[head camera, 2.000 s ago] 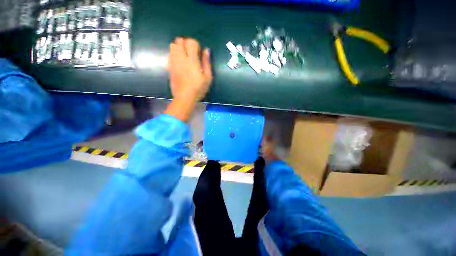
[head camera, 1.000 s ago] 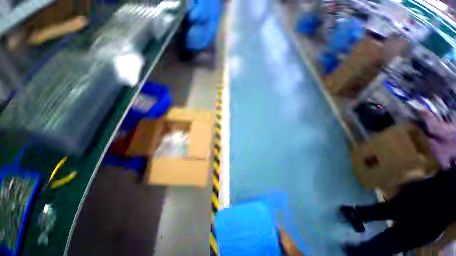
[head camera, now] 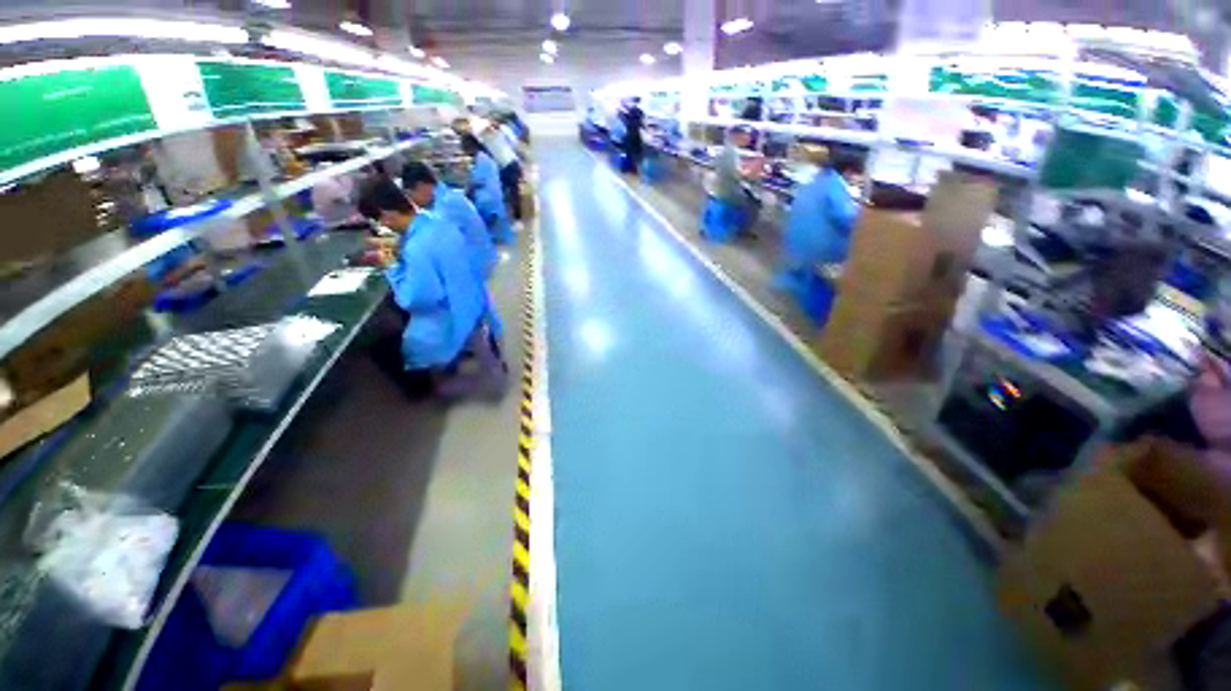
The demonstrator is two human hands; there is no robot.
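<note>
Neither of my hands is in the picture, and the blue stool is not in view. Nearest in front of me at the lower left, a blue crate (head camera: 304, 583) stands on the floor beside the bench and holds something pale. An open tan cardboard box (head camera: 385, 648) is cut off by the bottom edge. A crumpled clear plastic bag (head camera: 115, 554) lies on the bench above the crate, by ribbed clear-grey stacked trays (head camera: 176, 439).
A blue-green aisle (head camera: 648, 446) runs ahead, with yellow-black tape (head camera: 524, 540) along its left side. People in blue, one nearest at left (head camera: 435, 304), sit at the benches. Cardboard boxes stand at right, one large at the lower right (head camera: 1107, 574) and a tall one behind (head camera: 898, 284).
The view has swung up from my bench and stool to look along the aisle. The stool and the hand on it have left the picture. The yellow-handled tool is out of view too.
</note>
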